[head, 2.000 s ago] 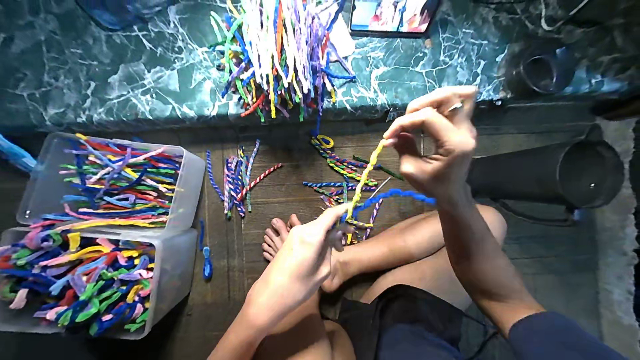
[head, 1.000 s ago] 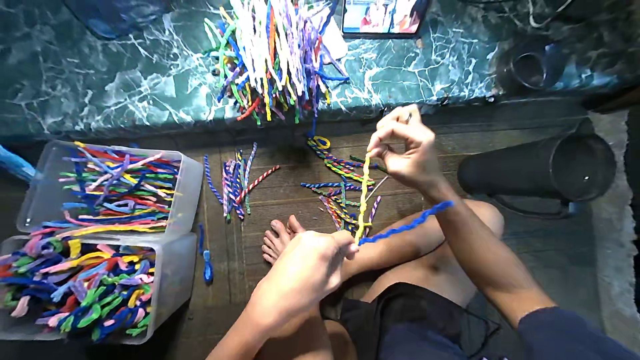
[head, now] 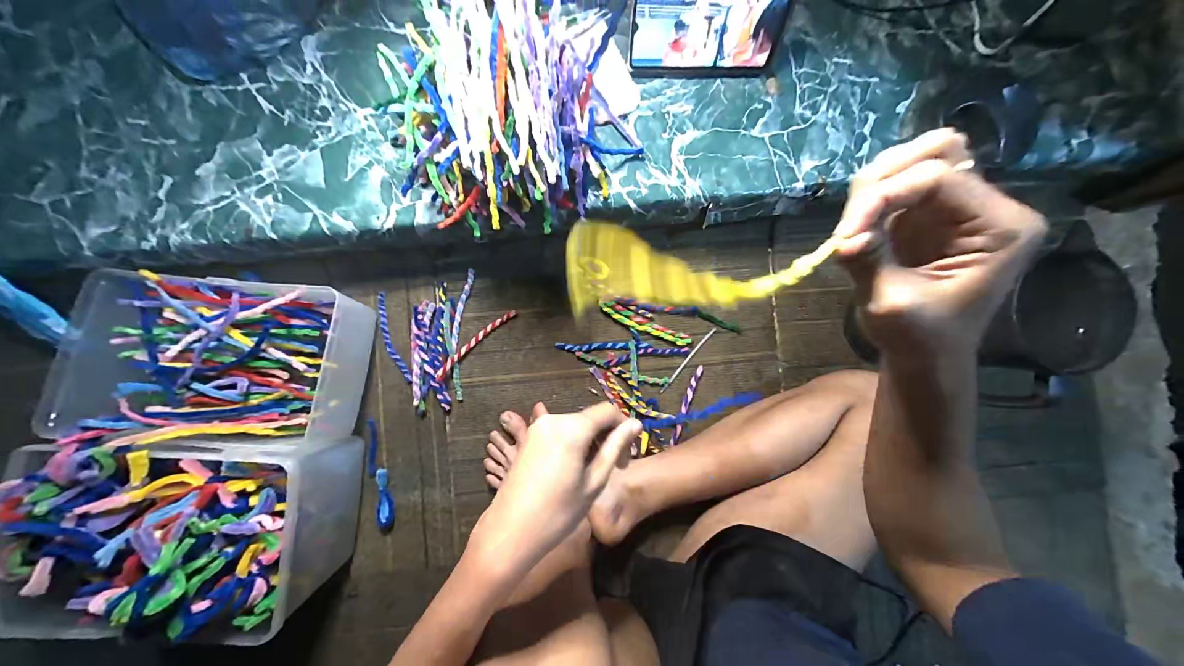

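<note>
My right hand [head: 934, 231], raised at the right, pinches one end of a yellow fuzzy stem [head: 703, 277]; its free end is blurred by motion and swings out to the left. Lower down, above my foot, my left hand [head: 564, 453] has thumb and forefinger closed on the end of a blue fuzzy stem [head: 708, 407], which points up and to the right. Beneath and behind these, two-colour twisted stems [head: 638, 351] lie in a loose group on the dark floor. Another group of twisted stems [head: 435, 342] lies left of my foot.
Two plastic containers [head: 356, 370] of fuzzy stems stand at the left, near a blue looped piece [head: 384, 504]. A large bundle of stems [head: 504, 111] and a lit screen [head: 708, 37] are on the marbled green surface. A dark cylindrical vessel [head: 1073, 305] is at the right.
The yellow stem, earlier stretched between both hands beside the blue one, now hangs only from my right hand, which has moved right and away from my left. The blue stem remains at my left hand.
</note>
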